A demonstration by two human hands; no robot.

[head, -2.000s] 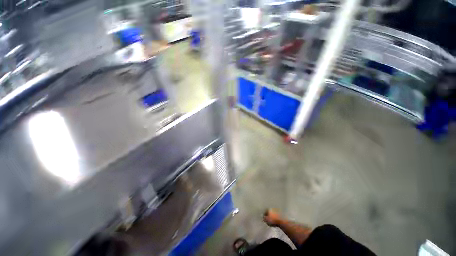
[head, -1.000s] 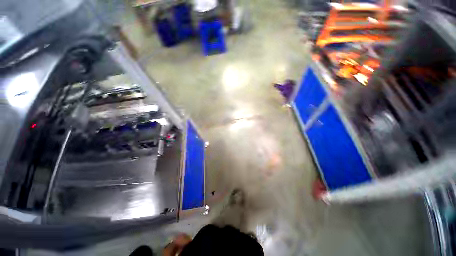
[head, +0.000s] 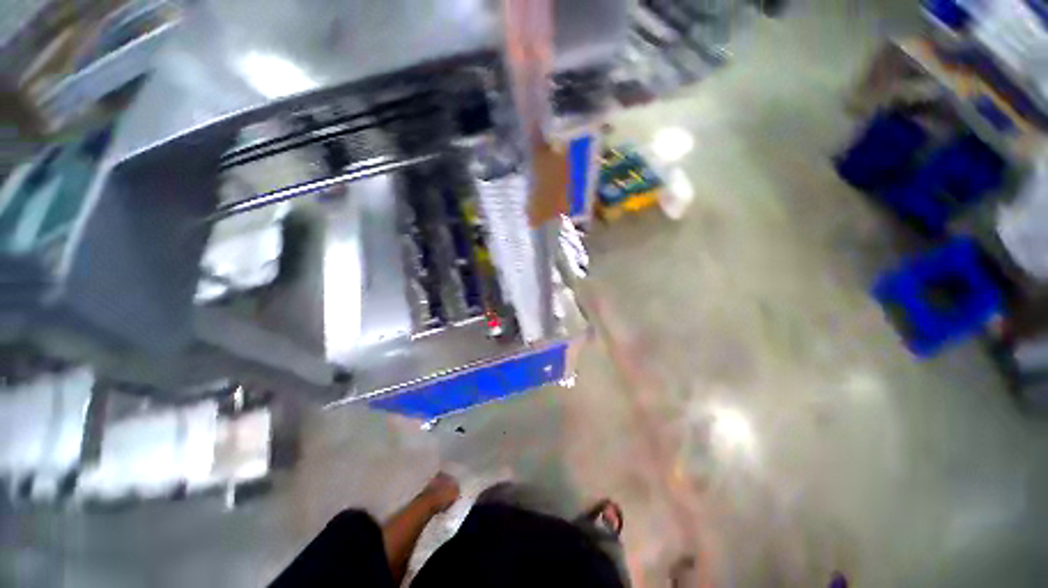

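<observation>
My left hand (head: 441, 492) is small and blurred at the bottom, left of centre, at the end of a bare forearm below a dark sleeve. I cannot tell whether it holds anything. My right hand is not in view. Nearest in front is a metal-framed machine (head: 368, 270) with an open top, pale plates and dark parallel strips. Its blue lower panel (head: 477, 387) faces me. My hand is apart from it.
A blue stool (head: 942, 296) and blue bins (head: 914, 167) are at the right. A yellow-edged green item (head: 630, 184) lies on the floor behind the machine. Pale blocks or trays (head: 149, 442) are at the lower left. A sandalled foot (head: 606, 517) shows below.
The view has swung; the open machine from the left now lies in front. The stool and bins now show at the right. The orange-lit machine has left the picture.
</observation>
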